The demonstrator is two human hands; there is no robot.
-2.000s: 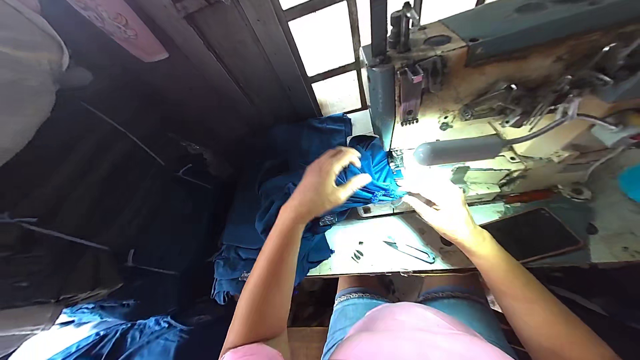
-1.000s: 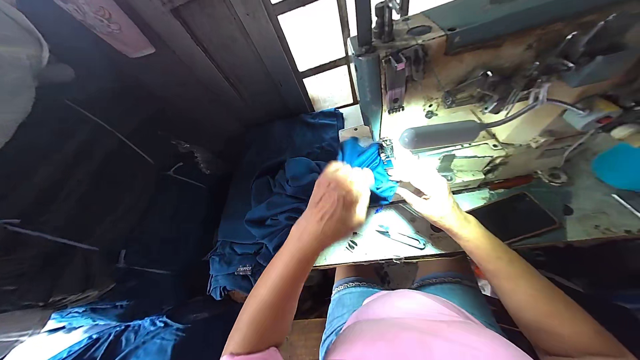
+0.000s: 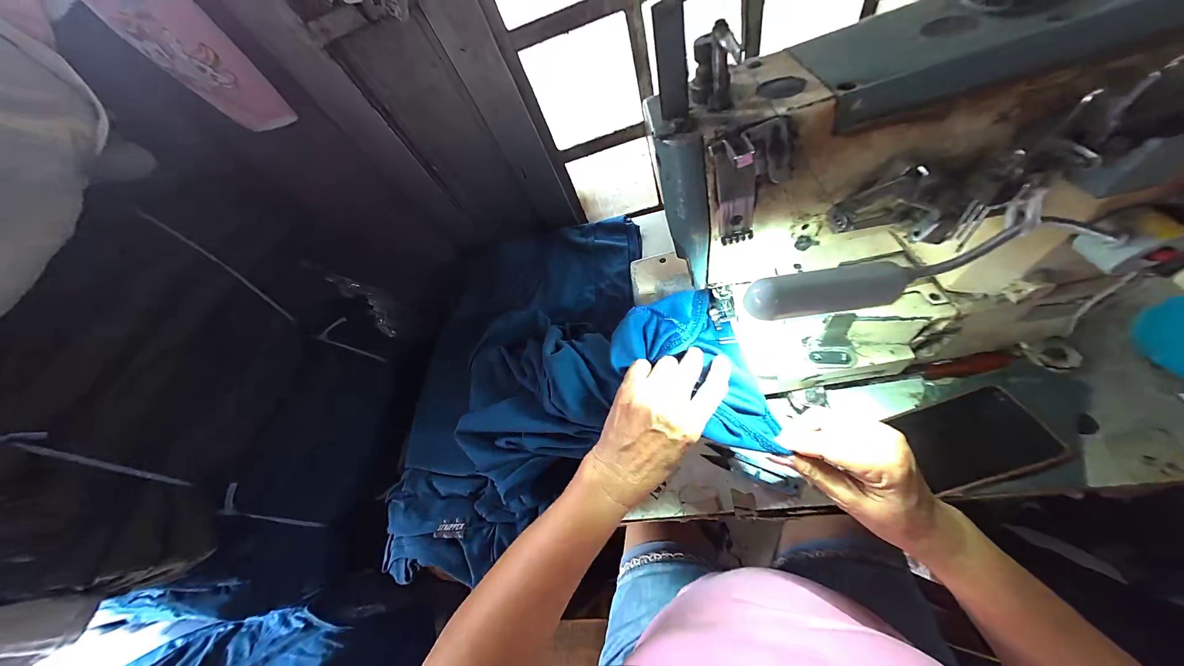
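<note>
Bright blue fabric [image 3: 740,407] lies across the bed of an industrial sewing machine [image 3: 832,240], its far part beside the presser foot [image 3: 720,305]. My left hand [image 3: 659,407] rests on the fabric with its fingers bent into it. My right hand [image 3: 860,458] pinches the fabric's near right corner between thumb and fingers. A grey lamp [image 3: 823,290] lights the needle area. Left of the machine bed, darker blue garments [image 3: 536,388] lie in a heap. Thread snips [image 3: 763,470] are partly hidden under the fabric's near edge.
A dark phone [image 3: 976,439] and a red-handled tool [image 3: 969,365] lie right of my right hand. Dark cloth [image 3: 231,388] fills the left side, with more blue fabric [image 3: 222,629] at lower left. A barred window [image 3: 592,83] stands behind the machine.
The blue fabric, earlier bunched near the needle, is now spread toward me. My right hand has moved nearer my body with its corner. The snips, earlier in plain sight, are now partly covered.
</note>
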